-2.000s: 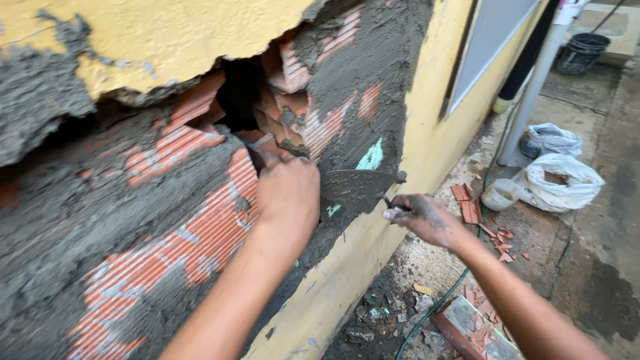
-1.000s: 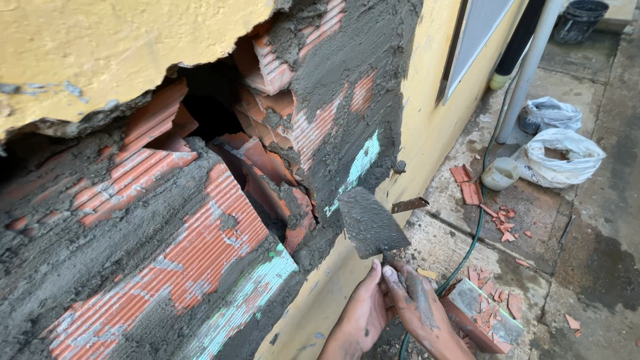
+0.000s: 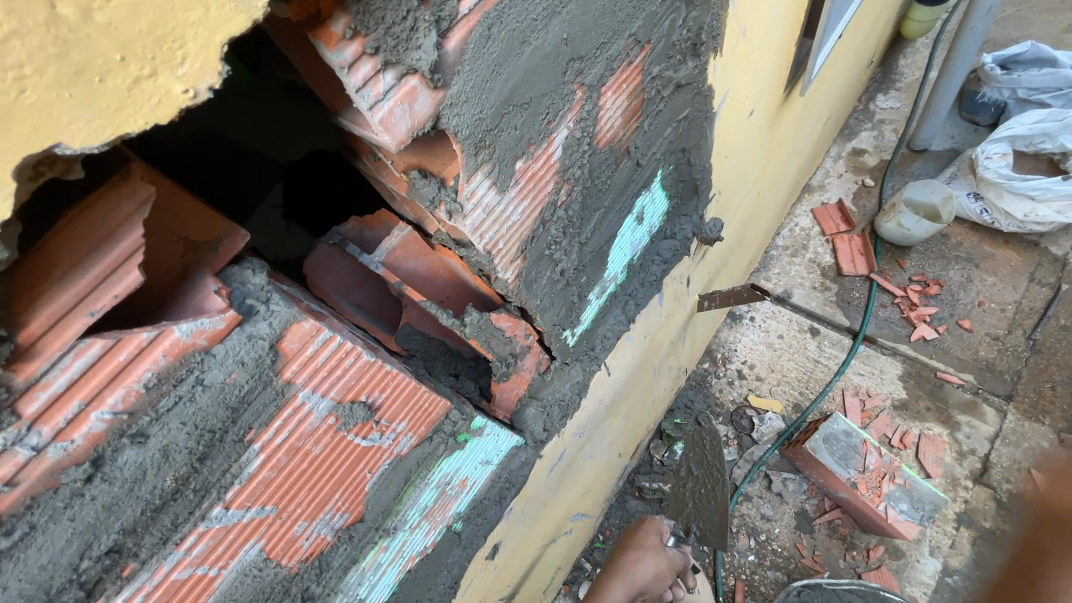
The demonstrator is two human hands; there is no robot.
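My left hand (image 3: 645, 563) is at the bottom of the view, closed on the handle of a mortar-smeared trowel (image 3: 702, 486), whose blade points up beside the wall's foot. At the lower right edge is a blurred part of my right hand or forearm (image 3: 1034, 536); its fingers cannot be made out. To the left, the wall has a dark, jagged hole (image 3: 285, 159) among broken hollow clay bricks (image 3: 444, 276). A broken brick piece (image 3: 517, 360) with mortar on it sits at the hole's lower right. Grey mortar (image 3: 586, 151) partly covers the ribbed bricks around it.
Yellow plaster (image 3: 586, 477) borders the brickwork, with a thin brown strip (image 3: 730, 297) jutting out. A green hose (image 3: 846, 360) runs over the ground. Right of it lie a loose brick (image 3: 863, 477), clay shards (image 3: 921, 306), a plastic container (image 3: 913, 212) and a white sack (image 3: 1022, 176).
My left hand has left the broken bricks, where it was two seconds ago. The trowel was in my right hand, then near both hands, and is now lower, in my left. The view is nearer the hole.
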